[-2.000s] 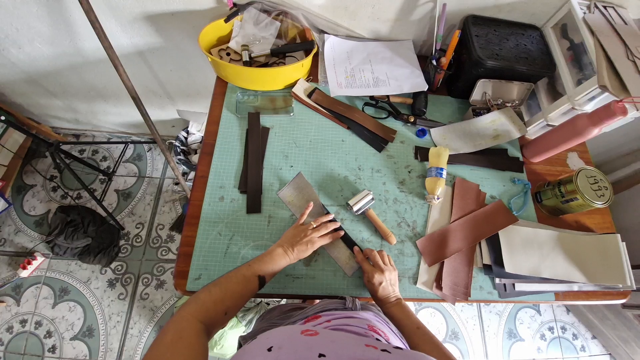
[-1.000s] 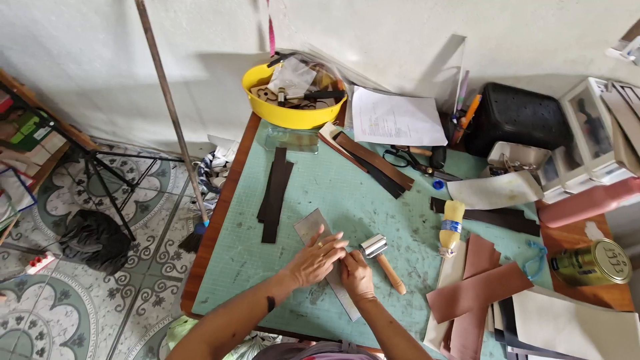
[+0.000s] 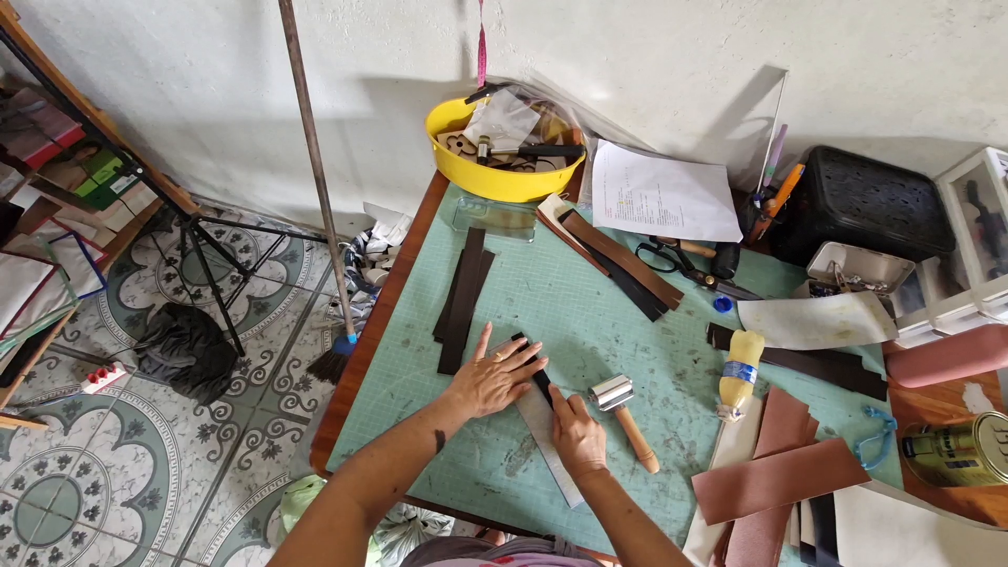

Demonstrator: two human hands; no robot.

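A narrow black strip (image 3: 542,379) lies slantwise on a grey flat plate (image 3: 549,454) upon the green cutting mat (image 3: 378,409). My left hand (image 3: 494,379) rests with fingers spread across the strip and plate, pressing flat. My right hand (image 3: 579,431) is closed at the strip's lower end; whether it pinches the strip or a small tool is hidden by the fingers. Just right of it lies a metal roller with a wooden handle (image 3: 635,441). Dark brown strips (image 3: 465,303) are stacked loosely to the upper left of my left hand.
A yellow basin (image 3: 504,185) of tools and bags stands at the back, beside a printed sheet (image 3: 661,193). Scissors (image 3: 685,264), brown strips (image 3: 622,252), a yellow bottle (image 3: 740,370), reddish-brown leather pieces (image 3: 776,480) and a can (image 3: 957,449) lie rightward.
My left hand's fingers, near my right hand one second ago, are now spread farther up the strip, and more of the strip shows. The view has shifted.
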